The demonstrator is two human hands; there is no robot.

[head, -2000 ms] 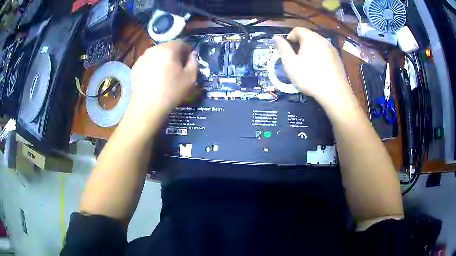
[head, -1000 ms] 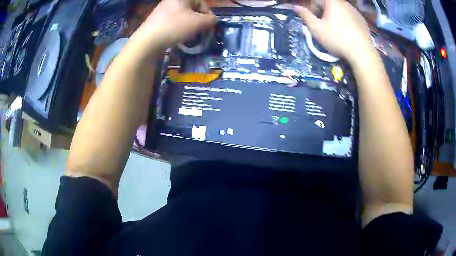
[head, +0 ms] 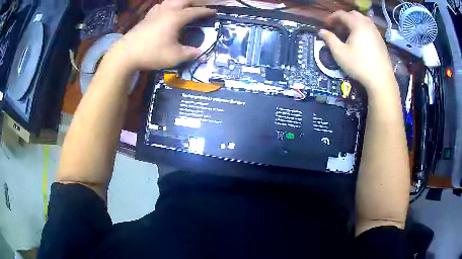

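Observation:
An opened laptop lies before me, its black battery [head: 243, 126] nearest. The left cooling fan [head: 193, 37] and right fan [head: 329, 56] sit beside the motherboard [head: 276, 73]. Dark heat pipes [head: 287, 43] run near the board's top. My left hand [head: 157, 38] spans the left fan with thumb and fingers apart. My right hand [head: 359, 43] is over the right fan, fingers bent at its top edge; whether they grip anything is unclear. An orange ribbon cable [head: 192, 84] curves above the battery. Thin black wires [head: 205, 53] run beside the left fan.
A pale tape roll [head: 93, 63] lies left of the laptop, partly behind my left arm. A small white desk fan [head: 418, 24] stands at the back right. Dark cables [head: 423, 126] run down the right side. A large dark case [head: 30, 60] stands far left.
The view has shifted. Both hands moved from above the board to the laptop's upper corners; the left fingers have spread since a second ago. The ribbon cable and heat pipes now show.

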